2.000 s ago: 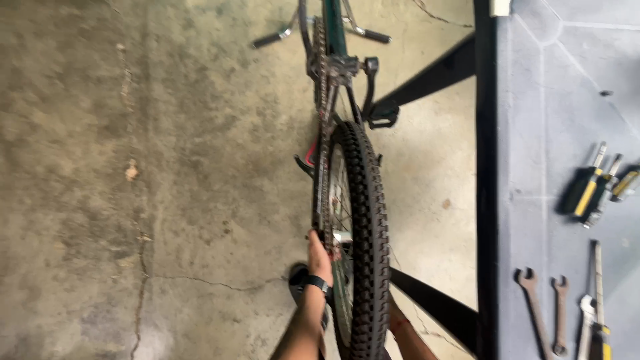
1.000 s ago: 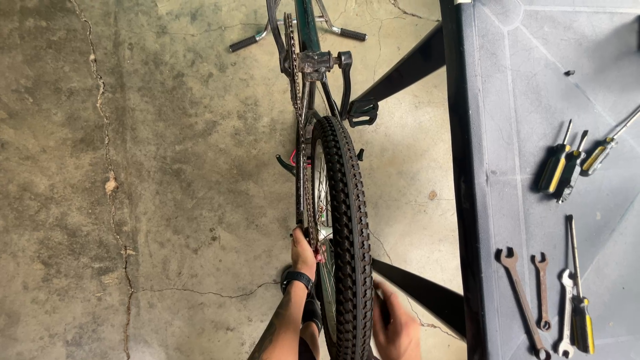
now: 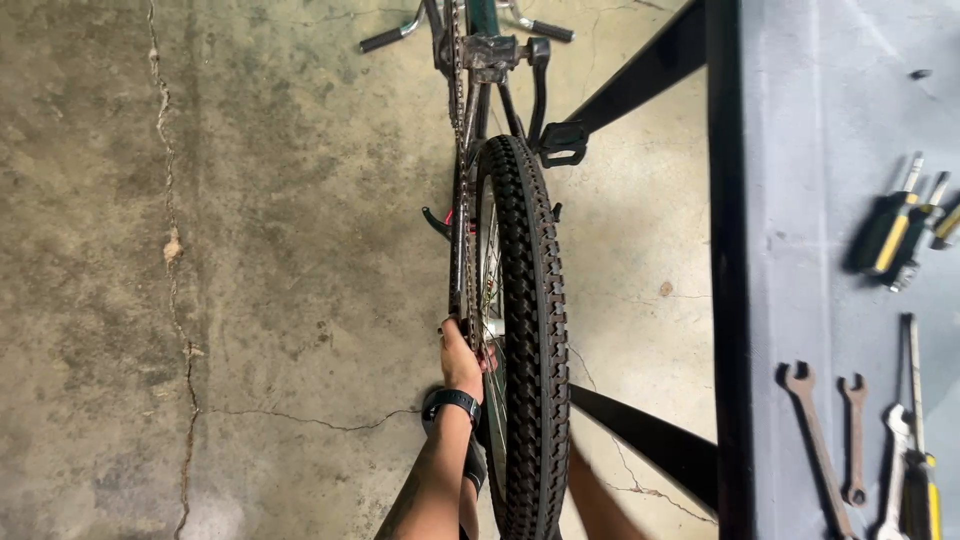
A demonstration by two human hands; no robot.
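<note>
A bicycle's knobbly rear tyre (image 3: 534, 330) runs down the middle of the view, with the chain (image 3: 463, 187) along its left side. My left hand (image 3: 461, 358), below a black wristwatch, is at the rear axle area beside the chain; its fingers reach behind the chain, and what they grip is hidden. My right forearm (image 3: 600, 495) shows to the right of the tyre, and the right hand itself is hidden behind the wheel. Above the tyre are the bottom bracket (image 3: 491, 54) and a black pedal (image 3: 564, 142) on the right crank.
A grey-topped table (image 3: 795, 195) with a dark edge stands at the right, its black legs (image 3: 645, 435) slanting toward the wheel. On it lie open-end wrenches (image 3: 814, 435) and several yellow-and-black screwdrivers (image 3: 892, 232). Handlebar grips (image 3: 382, 40) show at the top over cracked concrete.
My right hand, visible right of the tyre one second ago, has gone out of sight behind the wheel. My left hand stays beside the chain near the axle.
</note>
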